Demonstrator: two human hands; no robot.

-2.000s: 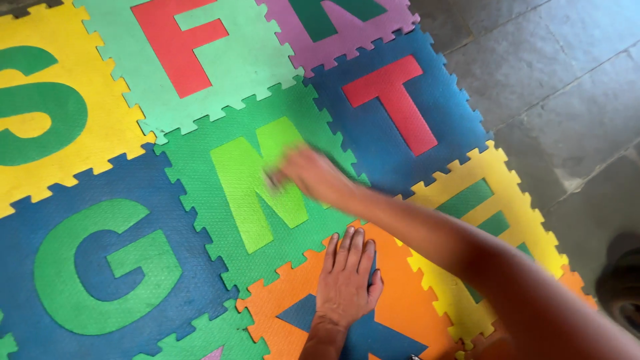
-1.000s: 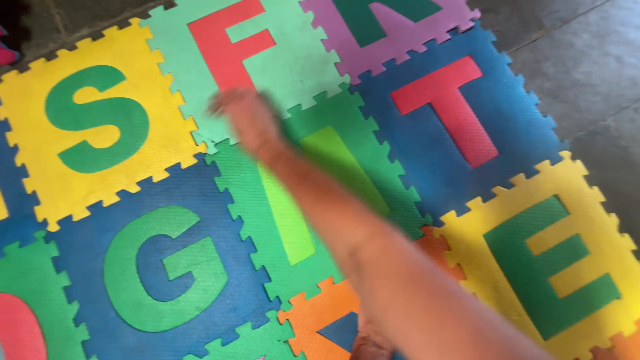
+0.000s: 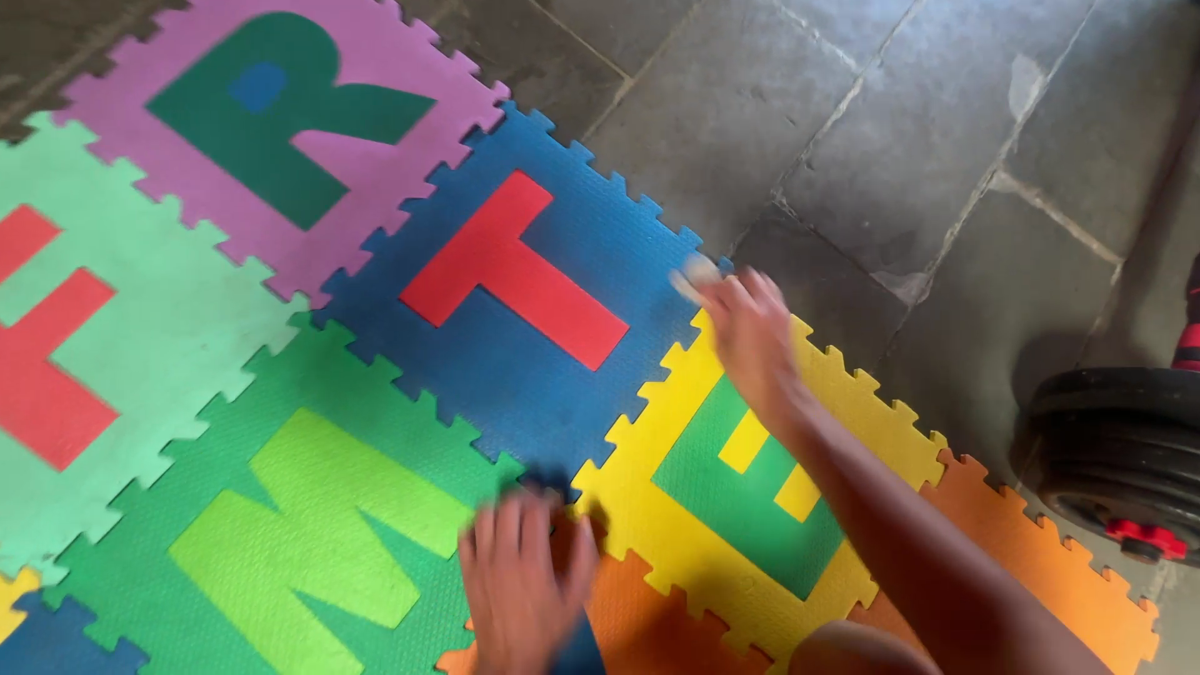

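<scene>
My right hand [image 3: 745,328] reaches over the yellow foam mat tile with a green letter E [image 3: 680,534], at its border with the blue tile with a red T [image 3: 534,403]. A small whitish thing [image 3: 696,278], blurred, is between its fingertips. My left hand [image 3: 525,572] lies palm down with its thumb apart, where the green tile with a light green M [image 3: 309,525] meets the orange tile [image 3: 633,600]. It holds nothing that I can see. The tiles are joined by their toothed edges.
A purple tile with a green R [image 3: 394,56] and a mint tile with a red F [image 3: 169,309] lie to the left. Grey stone floor [image 3: 703,122] borders the mat. Black dumbbell plates [image 3: 1116,450] stand at the right. A knee shows at the bottom.
My right hand has moved from the M tile over the F tile to the edge between the T and E tiles. The view has swung to the right.
</scene>
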